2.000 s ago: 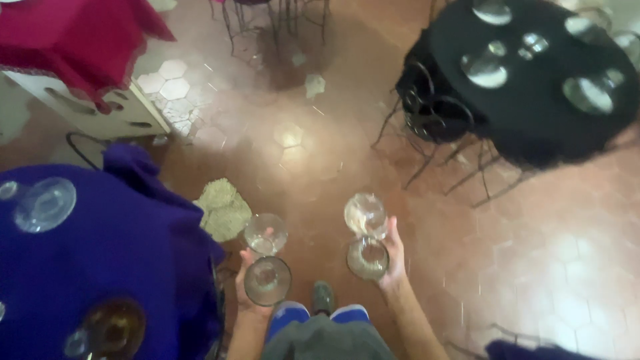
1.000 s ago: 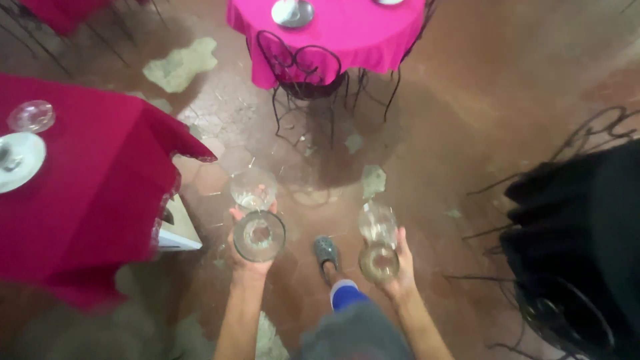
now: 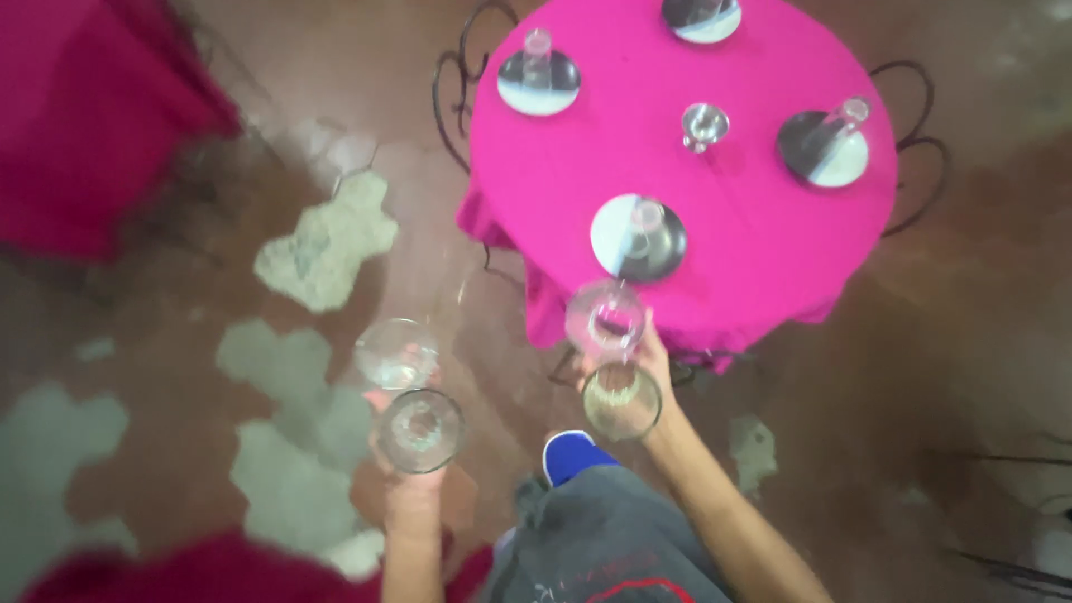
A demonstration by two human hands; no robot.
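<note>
My left hand [image 3: 406, 465] holds two clear glass vessels: a round one [image 3: 397, 353] farther out and a round-rimmed one [image 3: 420, 430] nearer my body. Two more are in my right hand [image 3: 653, 368]: a clear glass bowl or goblet [image 3: 605, 320] in front and a glass with a yellowish look [image 3: 622, 400] behind it. The fingers are partly hidden by the glass. My right hand is close to the near edge of a round table with a pink tablecloth [image 3: 754, 251]. On that cloth, a plate [image 3: 620, 226] with an upright glass [image 3: 647, 216] stands nearest my right hand.
More plates with glasses [image 3: 538, 84] sit around the pink table, with a shiny metal cup [image 3: 705, 126] near its middle. Wrought-iron chairs [image 3: 930, 159] flank it. Dark red cloths [image 3: 92, 117] show at left and bottom. The tiled floor has pale patches [image 3: 327, 243].
The view has moved across the room; the pink table, at the top edge one second ago, is now close in front of my right hand. Both hands still hold their glasses.
</note>
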